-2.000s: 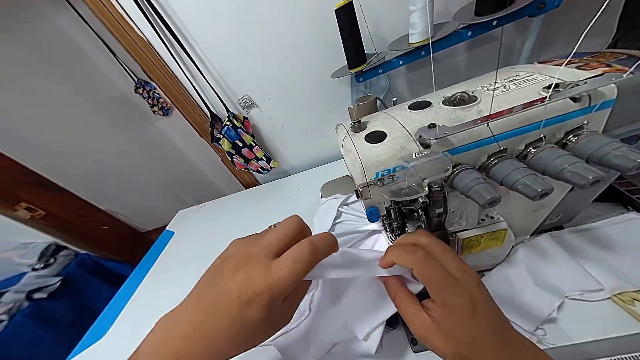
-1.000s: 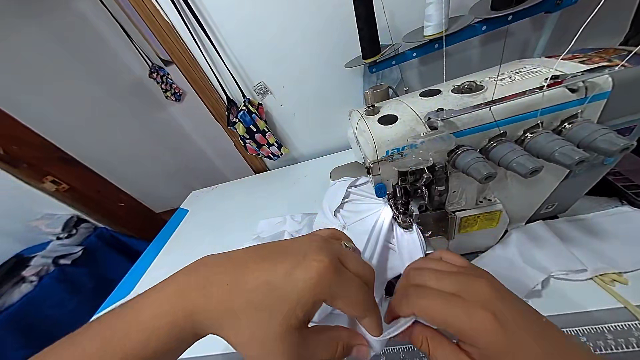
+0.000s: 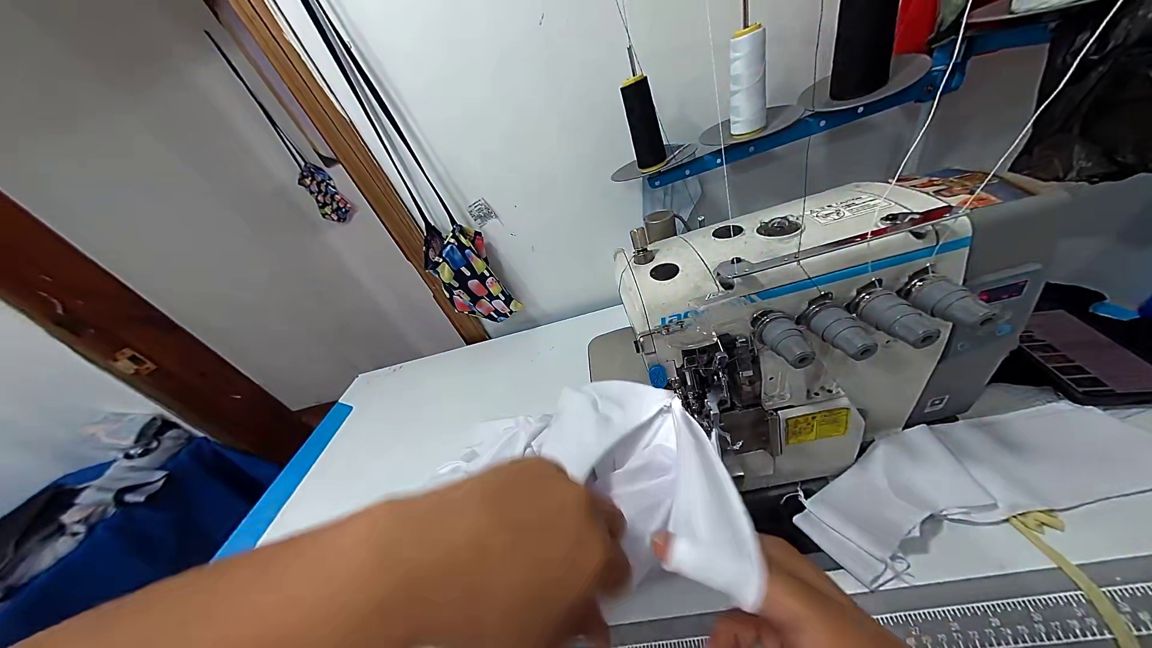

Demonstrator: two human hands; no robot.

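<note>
White fabric (image 3: 621, 432) lies bunched at the needle and presser foot area of a Jack overlock sewing machine (image 3: 810, 297), its near part lifted toward me. My right hand (image 3: 783, 594) grips the near edge of this fabric, thumb on top. Blurred by motion, my left hand (image 3: 540, 540) is at the fabric's left side; its fingertips are partly hidden, so its hold is unclear. The machine's needle area (image 3: 711, 387) is just beyond the cloth.
More folded white fabric (image 3: 972, 477) lies right of the machine. A ruler strip (image 3: 1008, 621) runs along the table's front edge, with a yellowish ribbon (image 3: 1071, 567) across it. Thread cones (image 3: 748, 81) stand behind. Blue cloth (image 3: 207, 504) is at the lower left.
The fabric's near part has been raised into an open fold near the needle area. My left hand has moved away from the right hand. The view has shifted.
</note>
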